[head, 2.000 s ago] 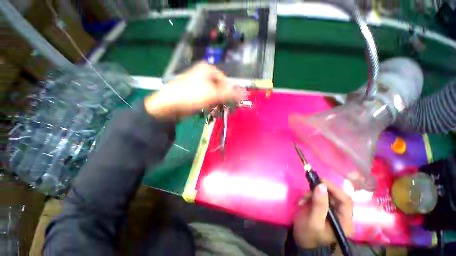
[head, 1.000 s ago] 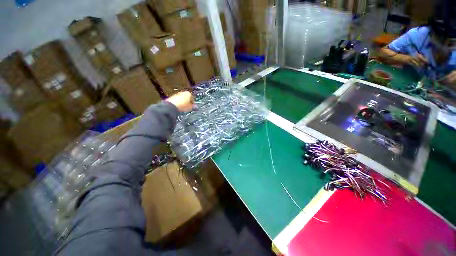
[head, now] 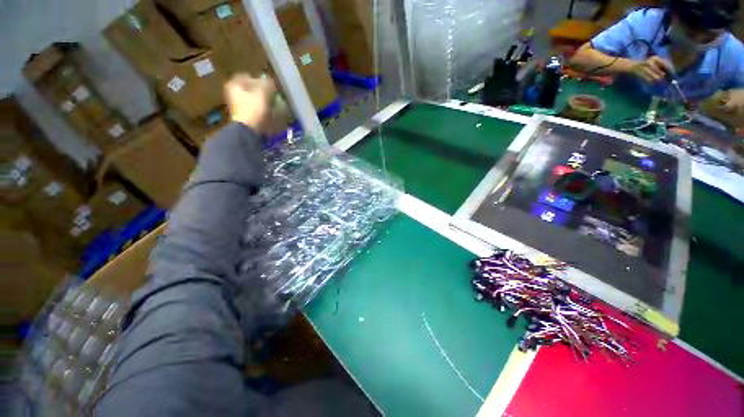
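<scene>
My left hand [head: 251, 102] is blurred and raised just above the far left corner of the clear blister trays [head: 314, 216]. Its fingers are hard to make out, and I cannot tell whether it holds anything. The trays hold many silvery, tangled-looking wires and lie at the bench's left edge, partly behind my sleeve. My right hand and the soldering iron are out of the picture. A loose pile of connector leads [head: 546, 301], dark red, black and white, lies at the back left of the pink mat [head: 604, 383].
A framed panel [head: 587, 195] lies behind the leads. A thin pale strand [head: 447, 356] lies on the green bench [head: 400, 285]. More clear trays [head: 77, 342] are at lower left. Stacked cartons [head: 192, 81] stand beyond an upright post [head: 285, 65]. A person [head: 653, 57] works opposite.
The view has swung left from the pink mat, and the soldering iron and right hand have left it. My left hand has moved from the leads to the trays, then risen above them.
</scene>
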